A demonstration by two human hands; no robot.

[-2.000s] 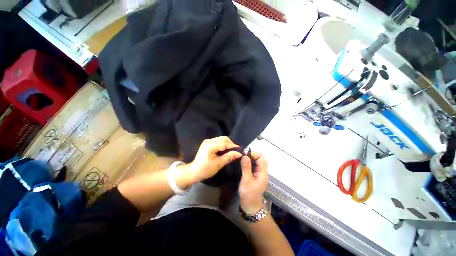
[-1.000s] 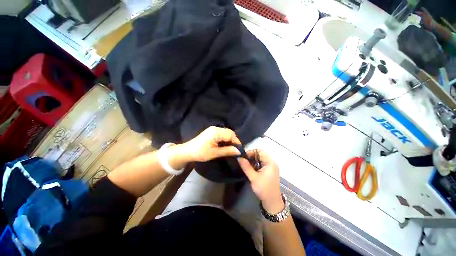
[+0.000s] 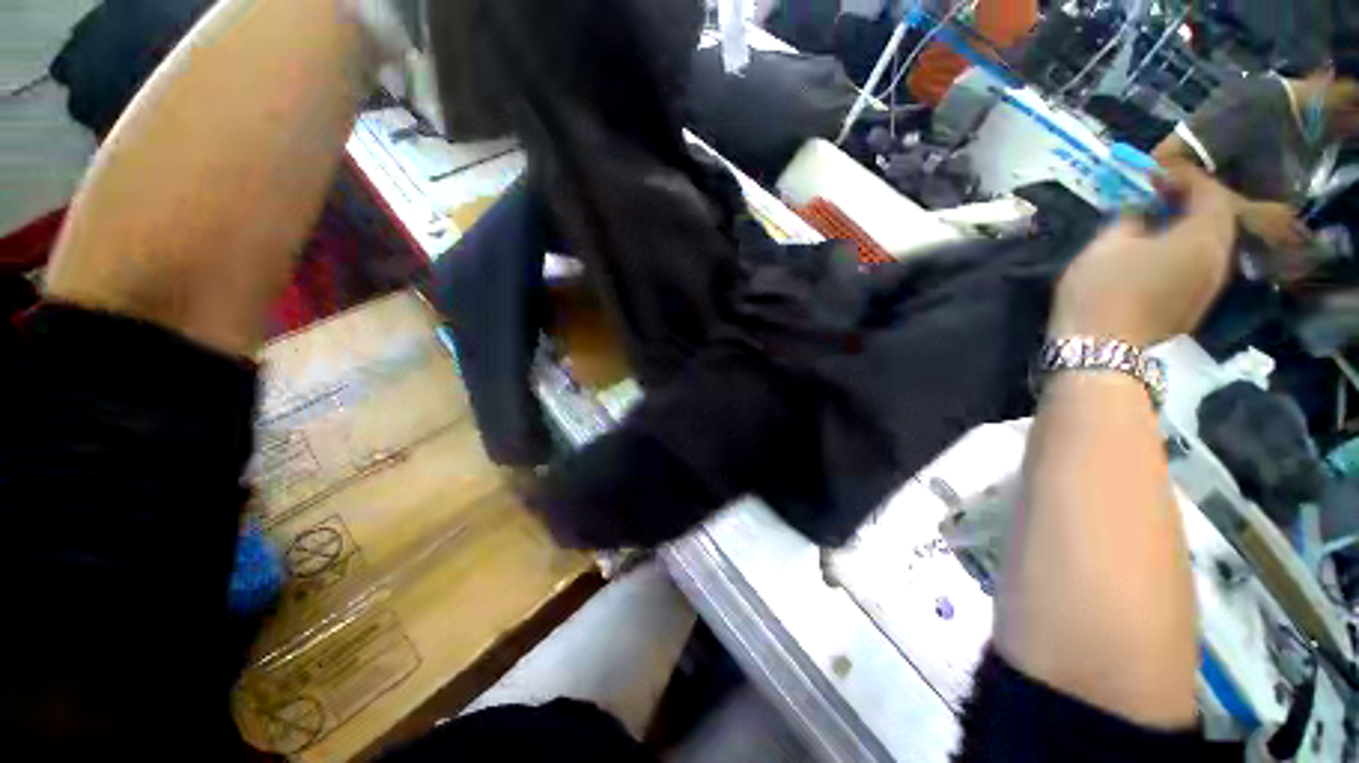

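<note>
The dark jacket [image 3: 835,388] is spread in the air over the machine table's front edge and the box, blurred by motion. Its cloth runs up to the top edge at the left and out to my right hand. My right hand [image 3: 1148,268] is raised at the upper right, closed on the jacket's far end; the fingertips are blurred. My left forearm reaches up at the upper left, and my left hand is cut off by the top edge. The jacket hides much of the white machine table [image 3: 775,581].
A brown cardboard box [image 3: 432,522] with printed symbols lies left of the lap. The sewing machine is partly hidden behind my right arm. A red perforated strip [image 3: 842,231] lies beyond the jacket. Another person [image 3: 1252,142] is at the upper right.
Both hands have moved apart and up from the small piece of cloth at the table edge. The jacket has been lifted and stretched out between the arms. The view has shifted; the scissors no longer show.
</note>
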